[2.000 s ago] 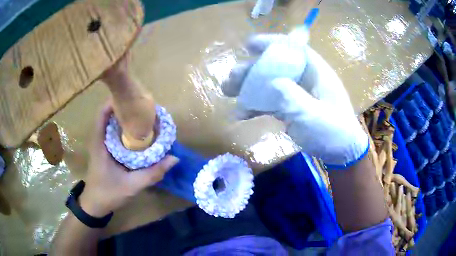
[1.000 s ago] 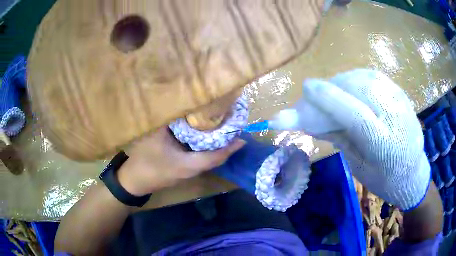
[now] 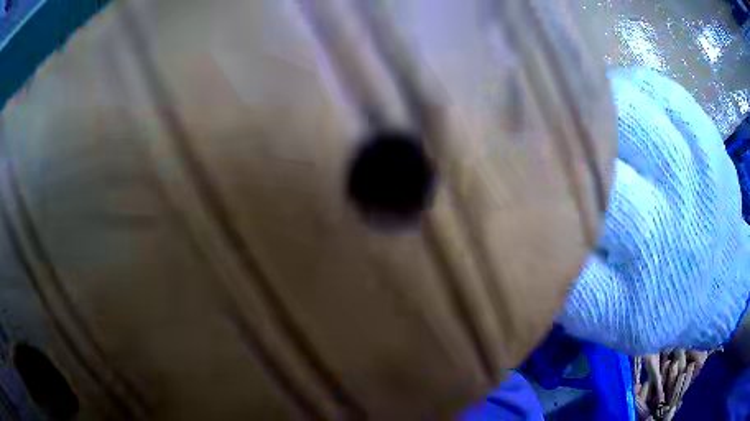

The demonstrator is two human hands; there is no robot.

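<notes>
The sandal sole (image 3: 271, 222) is very close to the camera and fills most of the picture. It is tan-brown and blurred, with dark grooved lines and two round holes, one near the middle and one at the lower left. My right hand (image 3: 674, 222), in a white knitted glove, is at the right, partly behind the sole's edge; its fingertips are hidden, and so is any bottle in it. My left hand, the leg, the shorts part and its fringed cuffs are hidden behind the sole or out of view.
Shiny film-covered tabletop (image 3: 678, 41) shows at the upper right. A green belt edge (image 3: 49, 45) is at the upper left. Tan legs (image 3: 670, 382) lie in a bin with a blue wall (image 3: 613, 382) at the lower right. A purple garment shows at the bottom.
The sole has come much closer to the camera and now covers the cuffs, the shorts part and my left hand. The gloved hand is further right, and the blue bottle tip no longer shows.
</notes>
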